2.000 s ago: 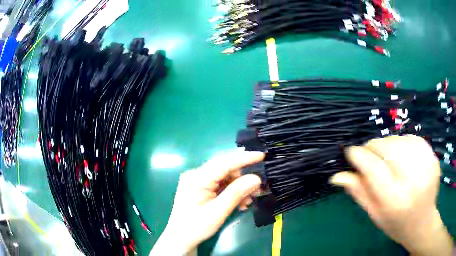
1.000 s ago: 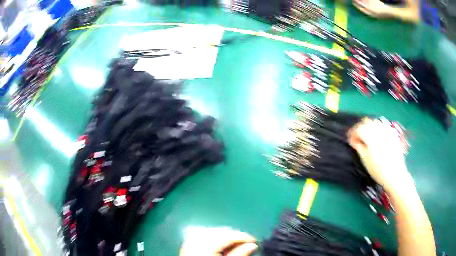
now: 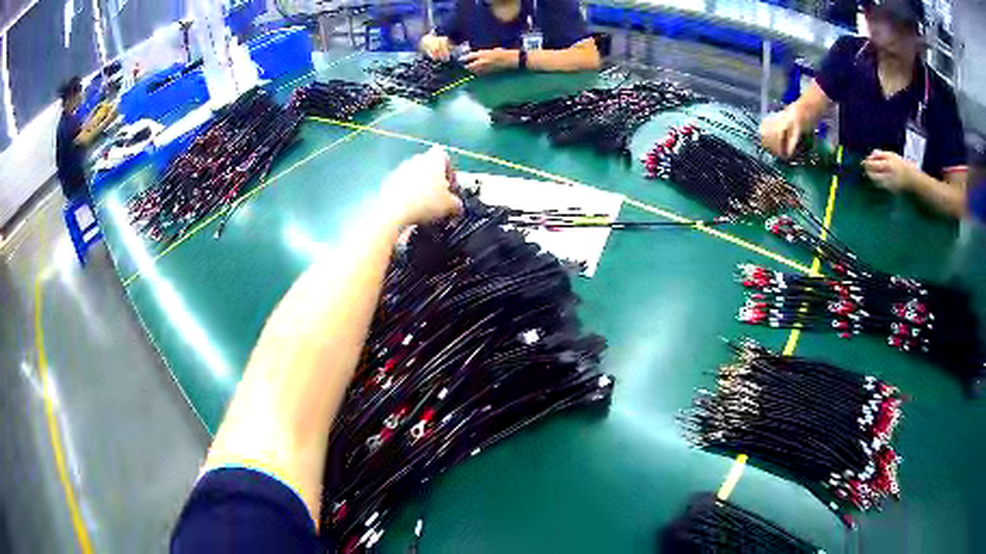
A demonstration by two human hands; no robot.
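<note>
My left hand [image 3: 428, 190] reaches out to the far upper end of the large heap of harnesses [image 3: 476, 325], over its black housings. The fingers are bent down at the housings; whether they grip one is hidden. The heap curves towards me, with red and white ends at its lower left. The white paper sheet [image 3: 593, 240] lies beyond the heap, with a few leads across it. My right hand is not in view.
A loose lead bundle [image 3: 795, 417] lies at the right, gold tips left. Part-filled harnesses [image 3: 722, 532] show at the bottom right edge. More harnesses [image 3: 838, 301] and bundles lie farther off. Two people [image 3: 897, 108] sit across the green table [image 3: 660, 298]; another is at far left.
The view has tipped up and shows the far table and people. My left hand has moved from the stacked housings to the heap's far end. My right hand has left the picture.
</note>
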